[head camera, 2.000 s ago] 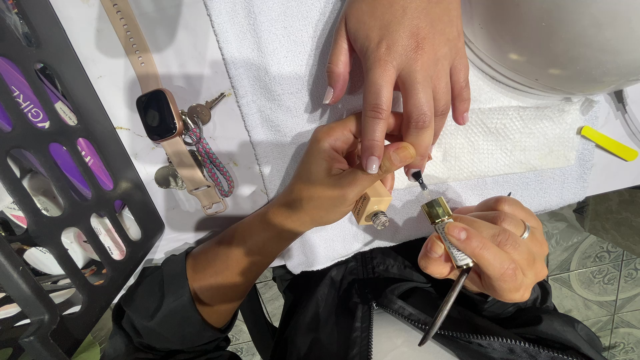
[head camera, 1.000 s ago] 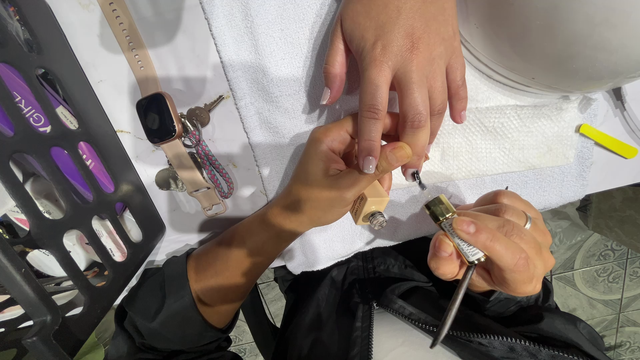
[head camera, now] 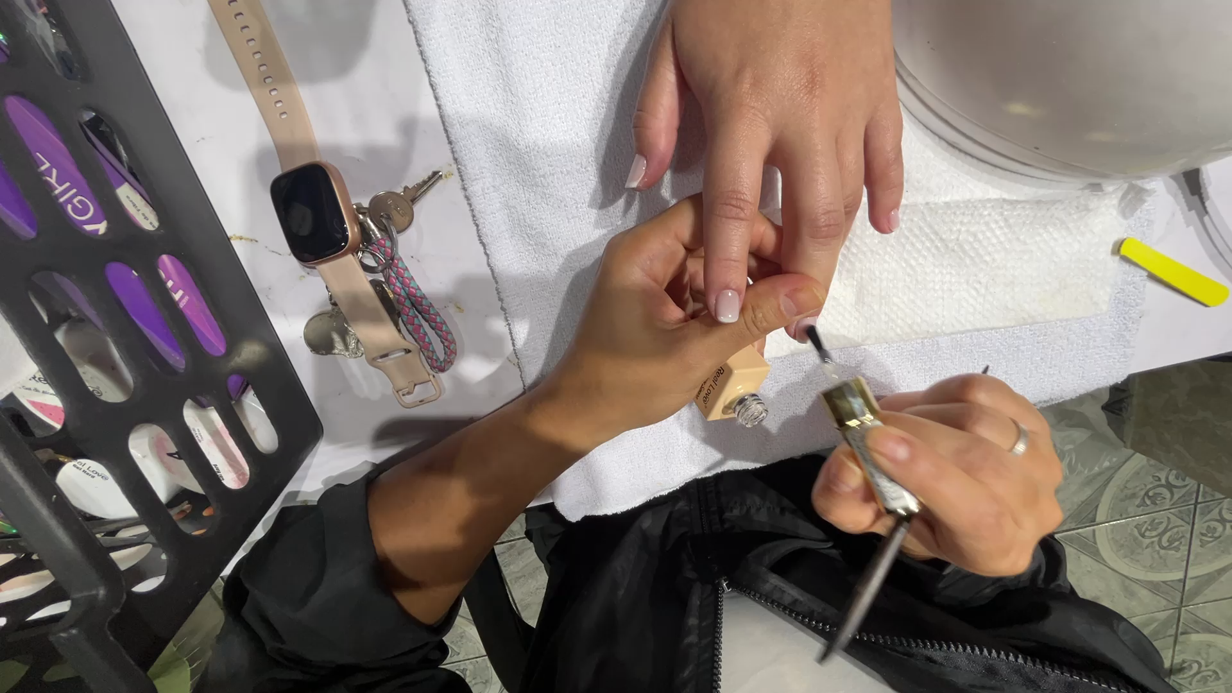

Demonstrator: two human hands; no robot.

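Observation:
My left hand (head camera: 674, 308) grips a finger of another person's hand (head camera: 794, 125), which reaches in palm down from the top. Its thumb lies over that finger near the nail. Against my left hand, an open square nail polish bottle (head camera: 733, 387) lies tilted, its threaded neck bare; whether fingers hold it is hidden. My right hand (head camera: 948, 472) is closed on the gold cap of a polish brush (head camera: 857, 414), whose dark bristles are at the held fingertip's nail. A thin dark-handled tool (head camera: 866, 587) also sticks out from my right hand, pointing down.
A white towel (head camera: 539, 192) and a paper towel (head camera: 982, 269) lie under the hands. A rounded white device (head camera: 1068, 77) stands top right, near a yellow nail file (head camera: 1172, 272). At left are a smartwatch (head camera: 313, 212), keys (head camera: 393, 210) and a black basket (head camera: 269, 385) of bottles.
The brush in my right hand has shifted slightly at the same fingertip, and its cap is tilted a little differently. My left hand keeps its hold on the finger.

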